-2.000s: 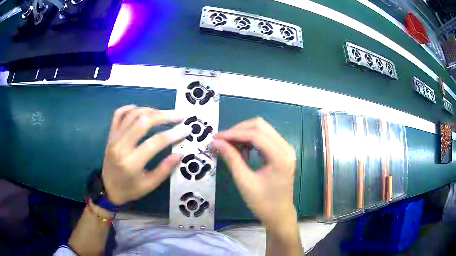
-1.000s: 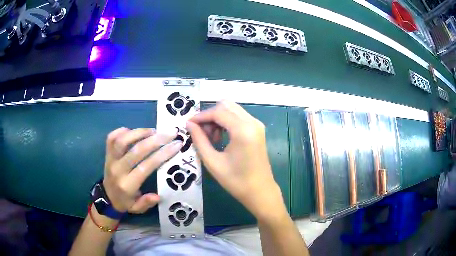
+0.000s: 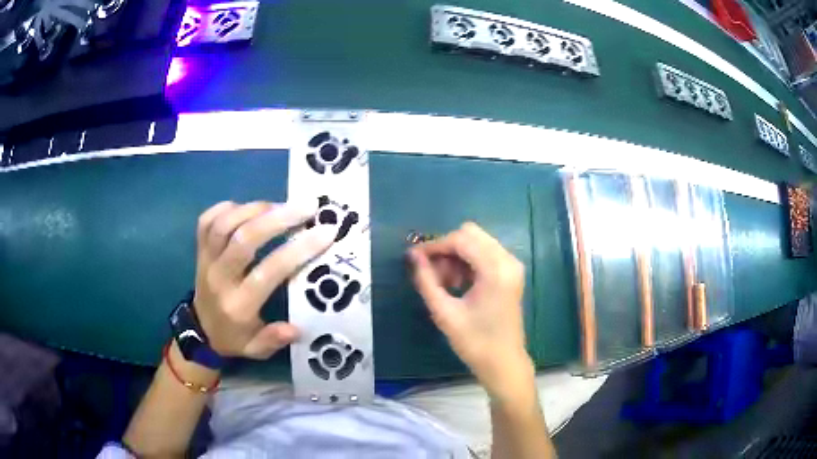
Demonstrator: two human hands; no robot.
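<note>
A long silver plate [image 3: 333,255] with four round slotted cut-outs lies lengthwise in front of me, its far end over the white strip. My left hand [image 3: 251,273] rests on its left side, fingers apart, fingertips at the second cut-out from the far end and partly covering it. My right hand [image 3: 479,296] is over the green bench right of the plate, thumb and forefinger close together. A tiny copper-coloured ring [image 3: 416,238] shows at those fingertips; whether it is pinched or loose on the bench I cannot tell.
A clear tray [image 3: 614,269] with long copper-coloured rods is on the right. Silver plates, including one nearby [image 3: 511,43], lie on the green belt beyond the white strip. A black unit with violet glow [image 3: 90,81] is at far left. A dark tray [image 3: 796,220] with orange contents is far right.
My right hand has moved off the plate to the bench on its right. My left hand stays on the plate. Another plate shows further out beside the violet glow, and the belt plates appear shifted right.
</note>
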